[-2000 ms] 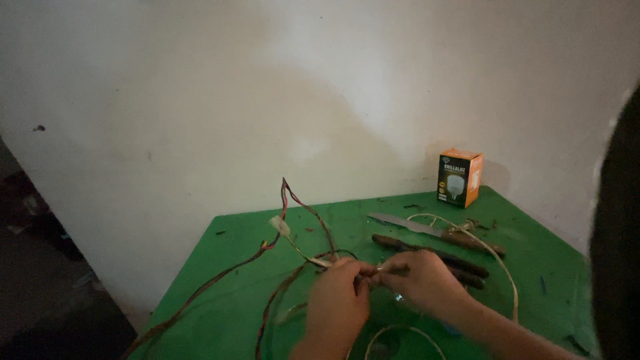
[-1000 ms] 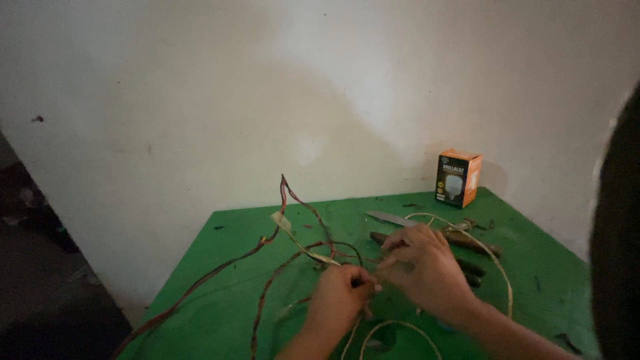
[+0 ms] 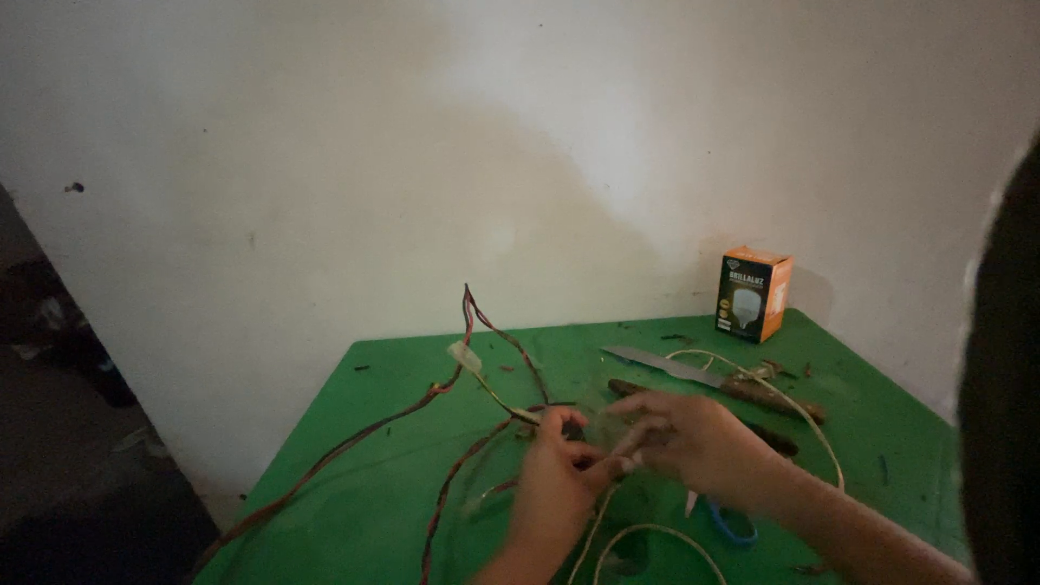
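Observation:
My left hand [image 3: 561,479] is closed at the middle of the green table, gripping a small dark piece whose shape its fingers mostly hide. A pale-wrapped wire [image 3: 524,414] runs up to the left from these fingers to a strip of light tape [image 3: 465,357]. Just to the right, my right hand [image 3: 691,447] is blurred, its fingers partly spread near the left fingertips; whether it pinches anything cannot be told. Twisted red and black wires [image 3: 357,435] loop on the table to the left. White cable [image 3: 662,528] curves below the hands.
A knife [image 3: 666,366] with a brown handle lies behind my right hand, beside a dark tool [image 3: 772,435] partly covered by that hand. A blue scissor-like handle [image 3: 734,526] lies under my right forearm. A light bulb box [image 3: 751,296] stands by the wall [image 3: 569,162]; scraps lie about.
My right hand was touching the left fingertips two seconds ago, moved up and away from them, and is now back close beside them. My left hand has stayed nearly in place.

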